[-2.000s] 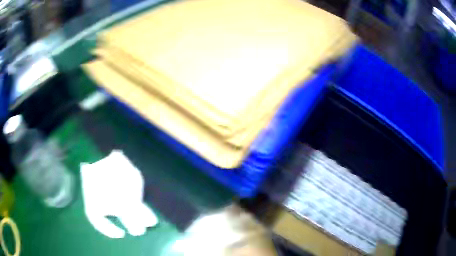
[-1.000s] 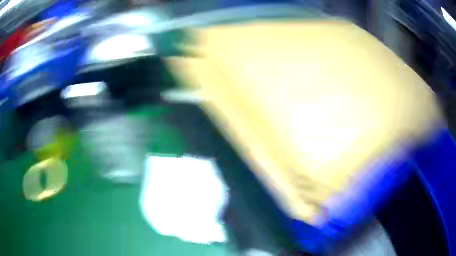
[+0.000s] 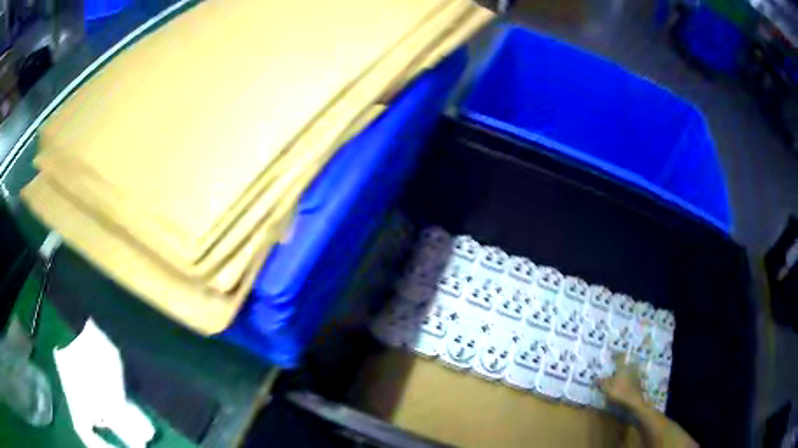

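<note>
White socket units [image 3: 516,306] lie in several close rows inside a black bin [image 3: 612,227], faces with dark slots up. A tan cardboard sheet [image 3: 472,407] shows in front of them in the bin. My right hand [image 3: 634,394] reaches in from the lower right, its fingers at the right end of the rows. It is small and blurred, so whether it holds a unit cannot be told. My left hand is not in view.
Tan cardboard sheets [image 3: 219,114] are stacked on a blue container [image 3: 306,236] left of the bin. An empty-looking blue bin [image 3: 604,114] stands behind. A white glove [image 3: 96,385] and clear bottle [image 3: 26,381] lie at lower left.
The view has swung right and down, so the bin's inside and its rows now show. My right hand has come into view over them. The tape ring has left the picture.
</note>
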